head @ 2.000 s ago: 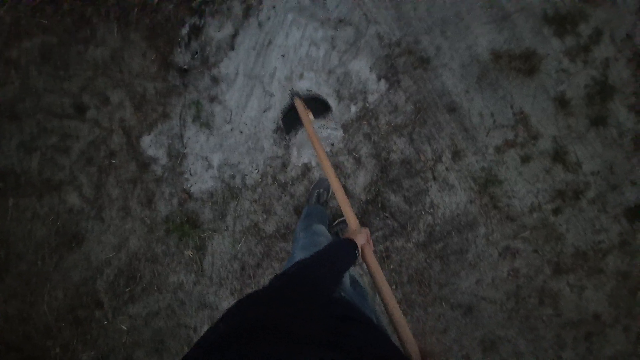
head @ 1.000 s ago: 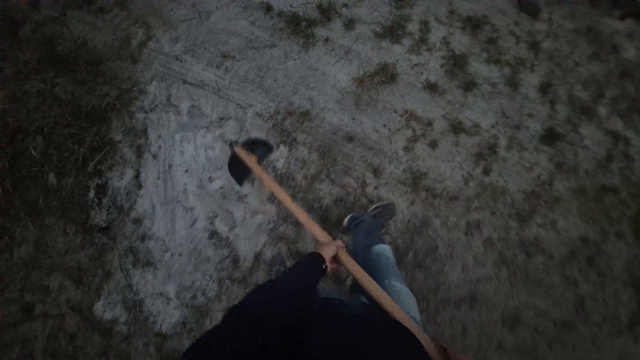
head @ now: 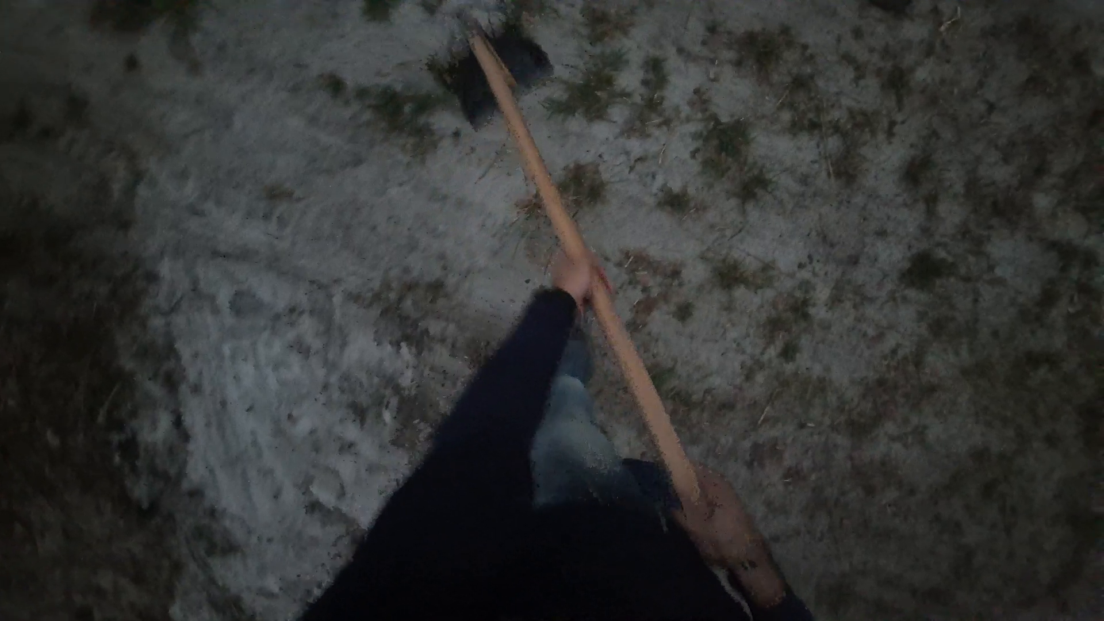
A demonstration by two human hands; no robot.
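A long wooden handle (head: 552, 198) runs slantwise from the top middle down to the lower right. At its far end is a dark, wide metal blade (head: 504, 73), like a hoe's, low over or on the ground among grass tufts; contact cannot be told. My left hand (head: 576, 278) is closed around the middle of the handle, its dark sleeve reaching up from the bottom. Near the handle's rear end, my right hand (head: 716, 517) grips the wood.
Pale sandy ground (head: 285, 414) lies at the left, with darker vegetation (head: 60, 388) beyond it at the edge. Scattered low weeds (head: 733, 147) grow at the upper right. My leg in jeans (head: 573, 440) stands below the handle.
The blade has moved off the pale bare patch to the grass tufts ahead. My right hand has come into view at the handle's rear end. The view has shifted.
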